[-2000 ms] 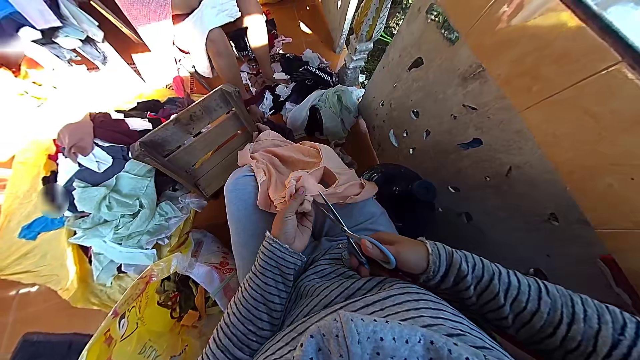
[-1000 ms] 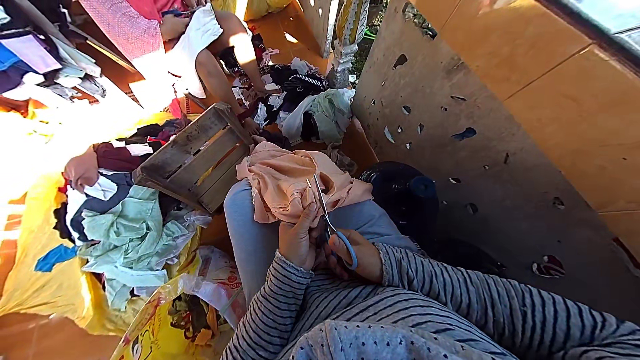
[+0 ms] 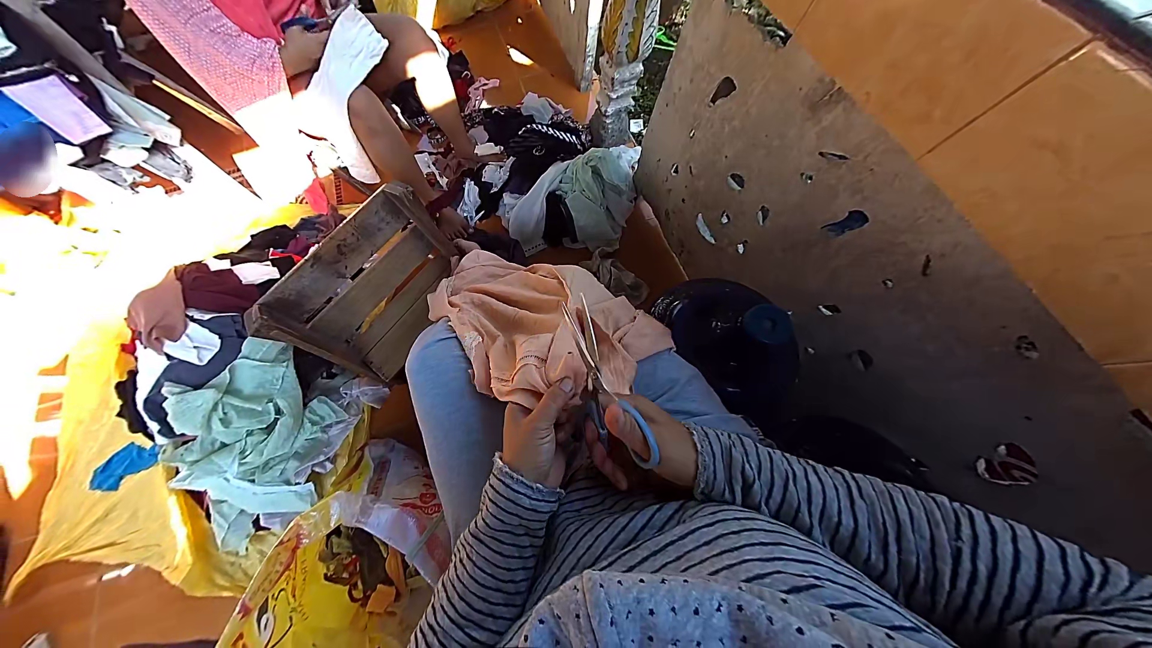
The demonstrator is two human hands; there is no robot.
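A peach cloth garment (image 3: 531,319) lies bunched over my lap, across my knees in grey trousers. My left hand (image 3: 540,436) pinches its near edge between thumb and fingers. In my right hand (image 3: 652,441) is a pair of scissors (image 3: 589,355) with light blue handles, fingers through the loops. The blades are slightly apart and point away from me, over the cloth. The fingertips of both hands come close together beside the scissors' pivot; what lies between them is partly hidden.
A wooden crate (image 3: 360,279) stands tilted beyond my left knee. Piled clothes (image 3: 243,414) lie on yellow sheeting at left, above a yellow plastic bag (image 3: 297,576). More fabric (image 3: 576,198) lies ahead, near a seated person (image 3: 387,99). A dark rounded container (image 3: 729,337) and holed board (image 3: 810,270) are at right.
The scissors have turned from lying slantwise over the cloth's near edge to pointing more directly away from me. Both hands stay at the peach cloth.
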